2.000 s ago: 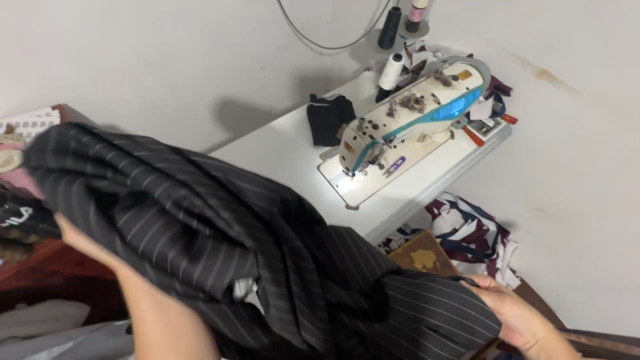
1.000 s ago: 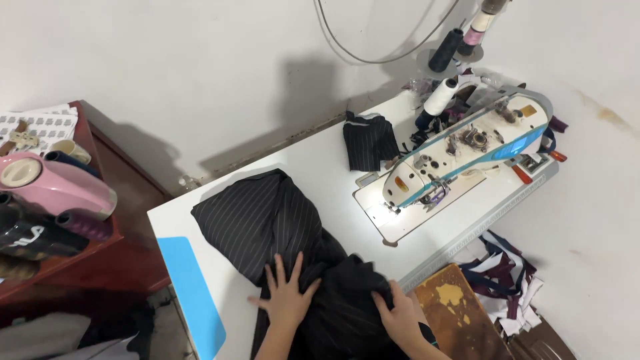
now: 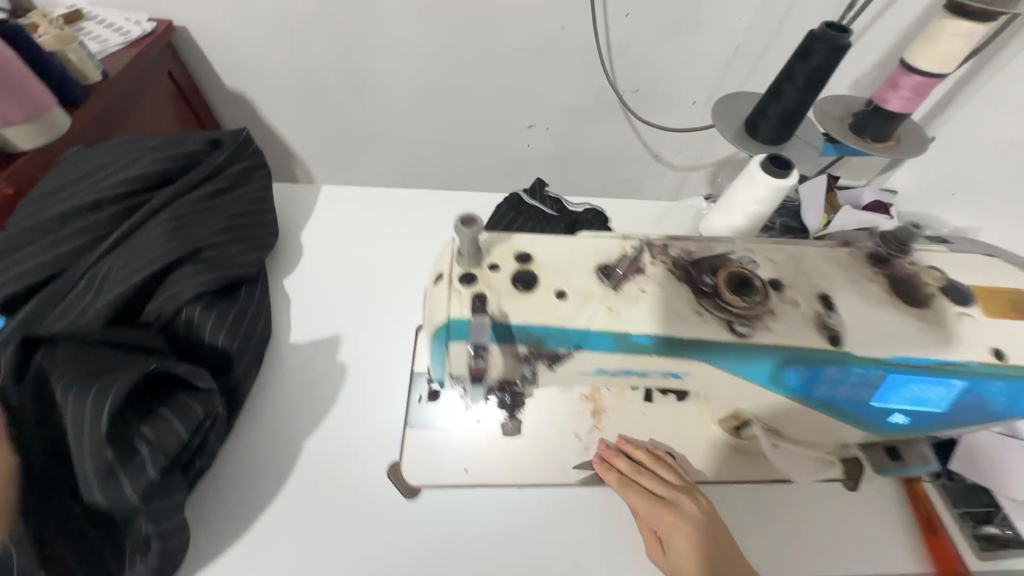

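The dark pinstriped fabric (image 3: 136,320) hangs bunched at the left, raised above the white table. Only a blurred sliver of my left hand (image 3: 6,480) shows at the left edge beside this fabric; its fingers are hidden. My right hand (image 3: 656,496) lies on the front of the sewing machine's bed (image 3: 536,460), fingers together and palm down. A pointed metal tip (image 3: 588,466) sticks out from under its fingertips; the rest of that tool is covered, so the grip is unclear. The white and blue sewing machine (image 3: 640,304) has its needle area lit at the left end.
A smaller dark striped piece (image 3: 544,210) lies behind the machine head. Thread cones, one white (image 3: 750,196) and one black (image 3: 798,84), stand at the back right. A red cabinet (image 3: 172,88) is at the upper left, and an orange-handled tool (image 3: 928,528) at the lower right.
The striped fabric, lying on the table under both hands one second ago, is now lifted at the left. My right hand has left it for the machine bed. The view is much closer to the machine.
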